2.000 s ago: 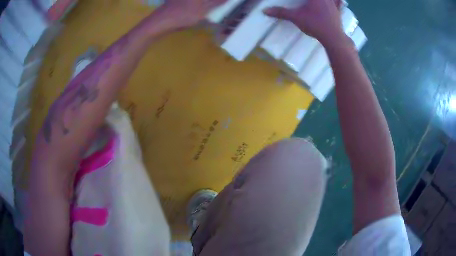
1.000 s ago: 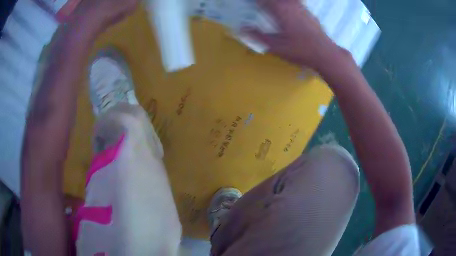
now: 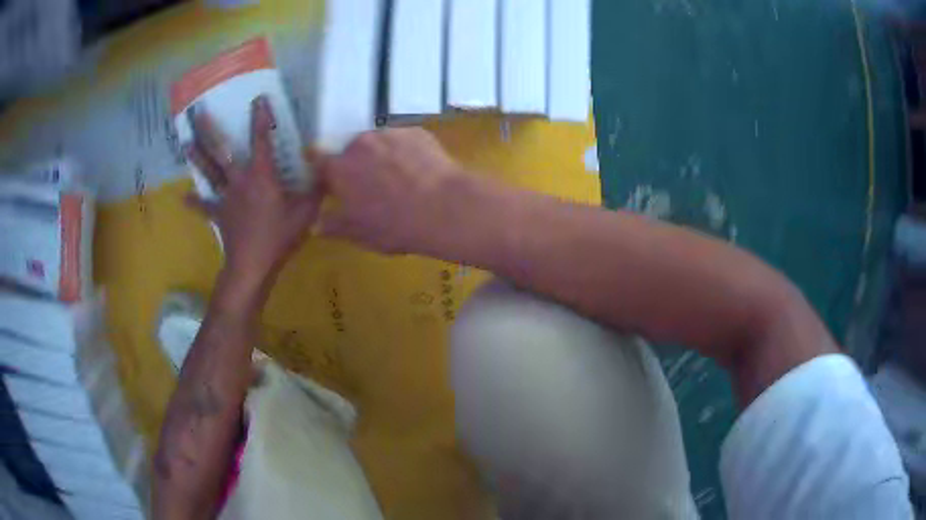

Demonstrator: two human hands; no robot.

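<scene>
A white product box with an orange band (image 3: 225,76) lies at the upper left of the view, its printed face up. My left hand (image 3: 254,188) rests on this box with its fingers spread over the face. My right hand (image 3: 381,188) is beside it, fingers curled at the lower end of a white box (image 3: 348,76) that stands at the left end of a row. Blur hides whether the right fingers grip it. The row of white boxes (image 3: 472,56) continues to the right on the yellow cardboard sheet (image 3: 396,305).
Another row of white boxes (image 3: 61,406) runs down the left edge, with an orange-banded box (image 3: 69,247) at its top. The green floor (image 3: 751,132) lies to the right. My knees and a shoe (image 3: 180,333) are below my hands.
The view has turned, and the row of boxes now stands upright at the top. My hands have come close together at the left, and an orange-banded box now shows under my left hand.
</scene>
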